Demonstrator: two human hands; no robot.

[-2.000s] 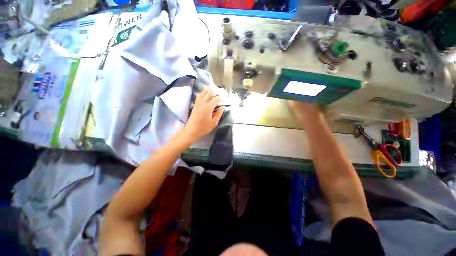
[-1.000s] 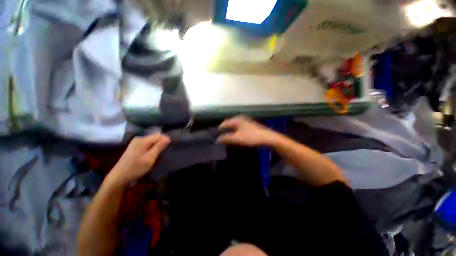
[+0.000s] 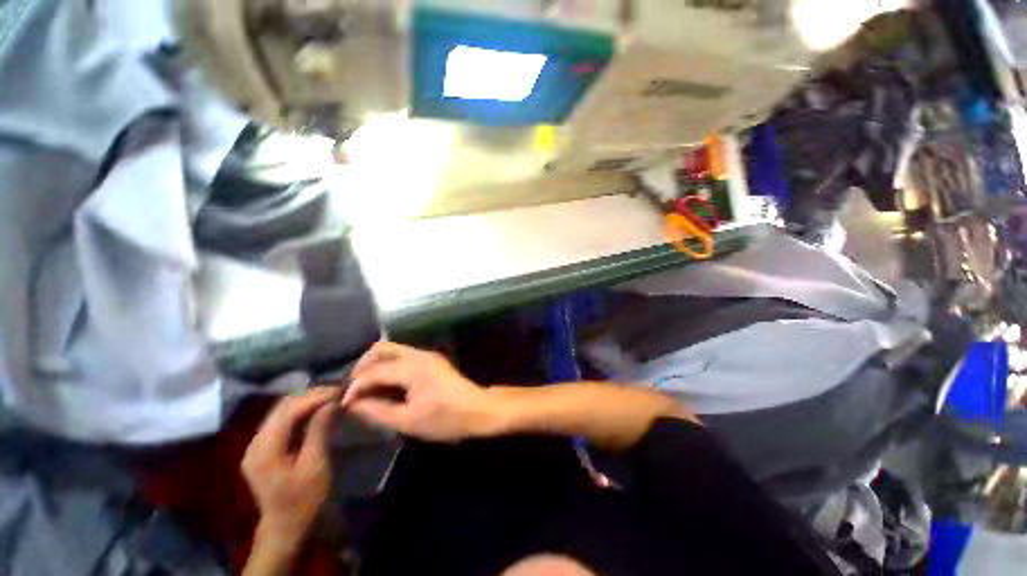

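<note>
My left hand and my right hand are close together below the table's front edge, fingertips nearly touching. They pinch the dark grey cloth, which hangs over the table edge from the machine bed. Its lower part between and under my hands is dim and blurred. Light grey cut pieces drape over the left of the table and join or overlap the dark cloth; I cannot tell which. The needle area is washed out by the lamp.
The sewing machine's control panel is above. Orange-handled scissors and a red-handled pair lie at the table's right end. Grey cut pieces are heaped below right. Red material is below left. The green table edge runs before me.
My hands came off the machine bed to below the table edge, first apart along the dark cloth, now close together at its left. The view has turned and shifted right.
</note>
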